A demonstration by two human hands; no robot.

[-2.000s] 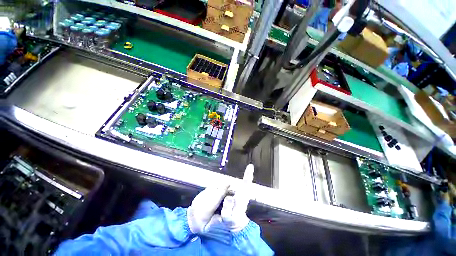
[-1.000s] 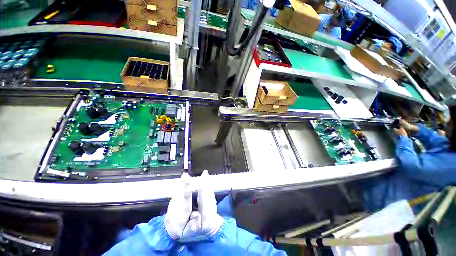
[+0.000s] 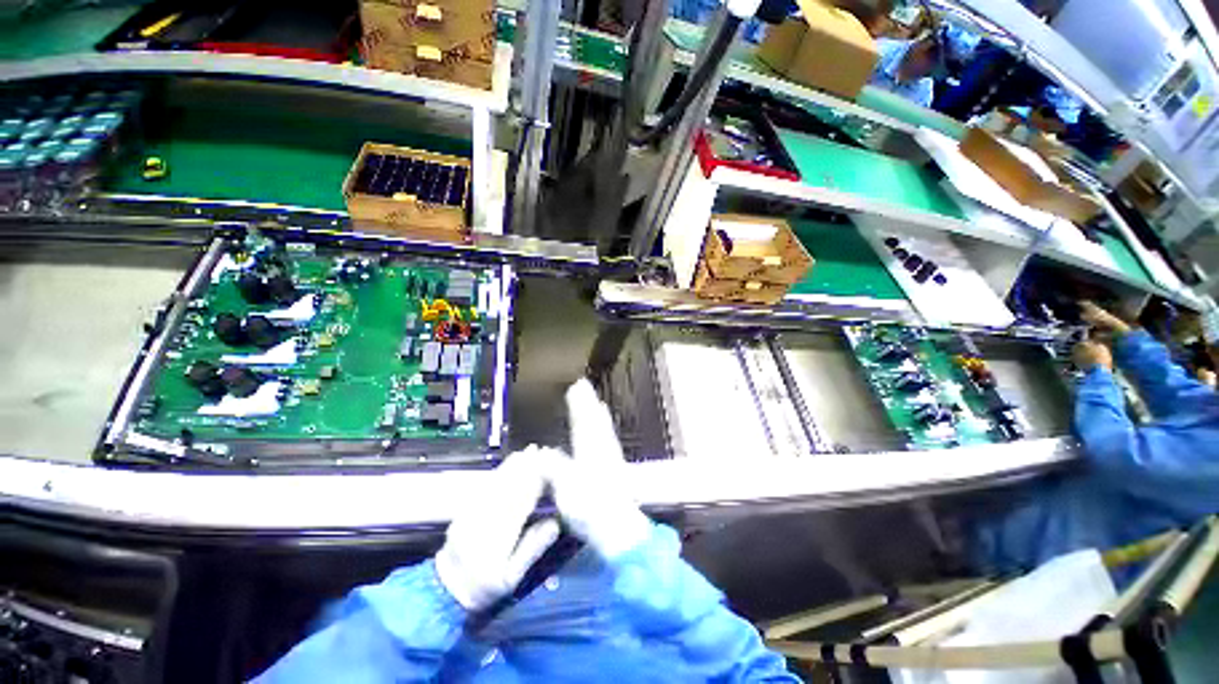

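My left hand (image 3: pixel 492 532) and my right hand (image 3: pixel 596 478), both in white gloves, meet at the lower middle, in front of the line's metal edge. The fingers of my right hand point up; my left hand is bent beside it. No held object is visible. A green circuit board (image 3: pixel 350 358) lies in a dark carrier (image 3: pixel 308 457) on the line, ahead and left of my hands. It bears black round parts, whitish strips, yellow components and a red-orange coil (image 3: pixel 452 330). Neither hand touches it.
A second board (image 3: pixel 922 388) lies on the line at right, near a person in blue (image 3: pixel 1136 428). A carton of black parts (image 3: pixel 408 187) and another carton (image 3: pixel 751 261) stand on green shelves. Metal posts rise between the shelves. Dark carriers (image 3: pixel 67 641) lie at lower left.
The view has turned right since the first frame and shifted slightly since the second. My hands were side by side a second ago; now my right hand reaches higher and my left is bent.
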